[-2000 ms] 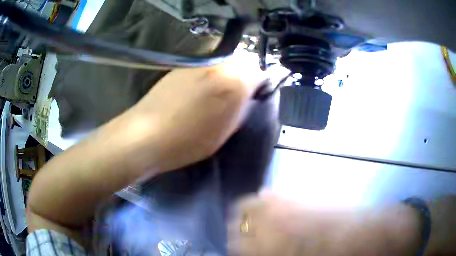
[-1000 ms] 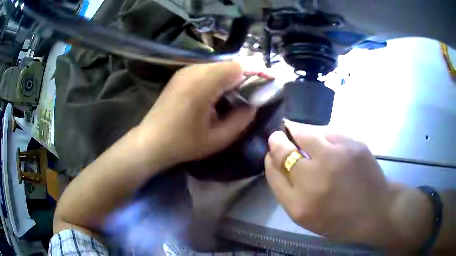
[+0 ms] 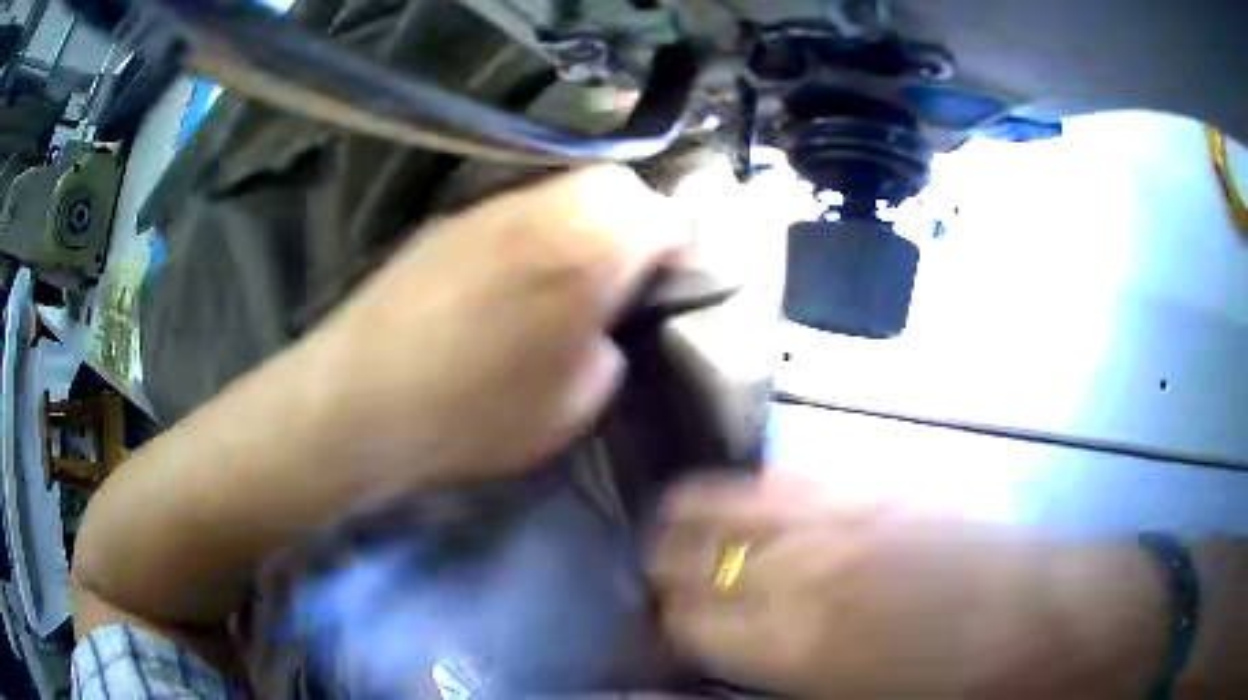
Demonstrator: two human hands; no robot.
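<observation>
Dark cloth (image 3: 664, 410) hangs between my two hands below the machine head, with a narrow dark edge at my left fingertips. My left hand (image 3: 507, 308) is blurred and closed on this cloth, left of the needle area. My right hand (image 3: 725, 574), with a gold ring, is blurred at the lower middle and grips the cloth's lower part; its fingertips are unclear. Olive-brown fabric (image 3: 233, 274) lies in folds behind my left arm. The sewing machine head (image 3: 1068, 55) fills the top; its needle area is lost in glare.
A black ribbed knob (image 3: 851, 279) hangs from the head. A curved metal bar (image 3: 397, 103) crosses the upper left. The white machine table (image 3: 1040, 328) lies at right. A second machine (image 3: 69, 212) stands at far left. Blurred blue fabric (image 3: 397, 609) is at the bottom.
My right hand has moved down and left from beside the knob. The dark cloth now stretches down between my hands. My left hand has shifted slightly left and stays closed.
</observation>
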